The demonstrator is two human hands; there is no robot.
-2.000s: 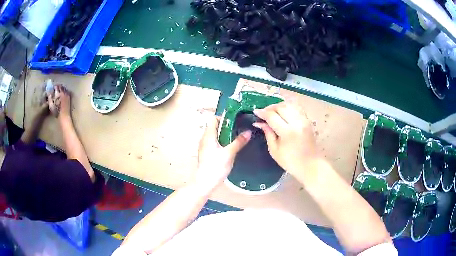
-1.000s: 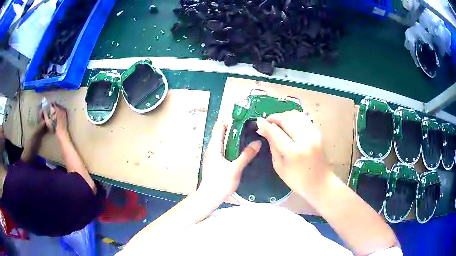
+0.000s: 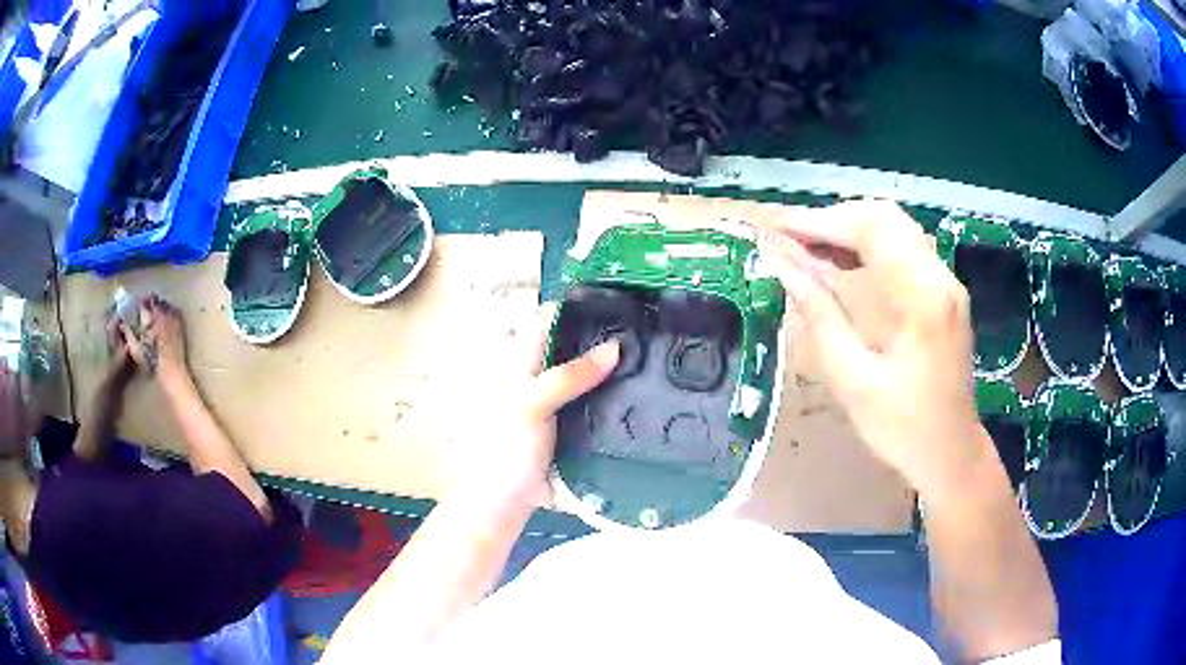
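A green housing with a white rim [image 3: 650,504] is in front of me, tilted so that its dark recess shows. Two ring-like shapes and curved marks show on the recess floor. My left hand [image 3: 520,422] grips its left side, with the thumb inside the recess. My right hand [image 3: 884,338] is at the upper right corner of the housing, fingertips close together at its green edge. Whether those fingertips pinch the edge or a small part cannot be told.
A heap of black parts [image 3: 650,78] lies behind the pale rail [image 3: 520,169]. Two housings [image 3: 267,279] stand on cardboard [image 3: 429,390] at left, several more [image 3: 991,305] at right. A blue bin [image 3: 195,195] and another seated person [image 3: 143,520] are at left. A plastic bag [image 3: 1086,72] hangs upper right.
The housing has been tilted, showing more of its recess. My right hand has moved out of the recess to the upper right corner. My left thumb stays inside.
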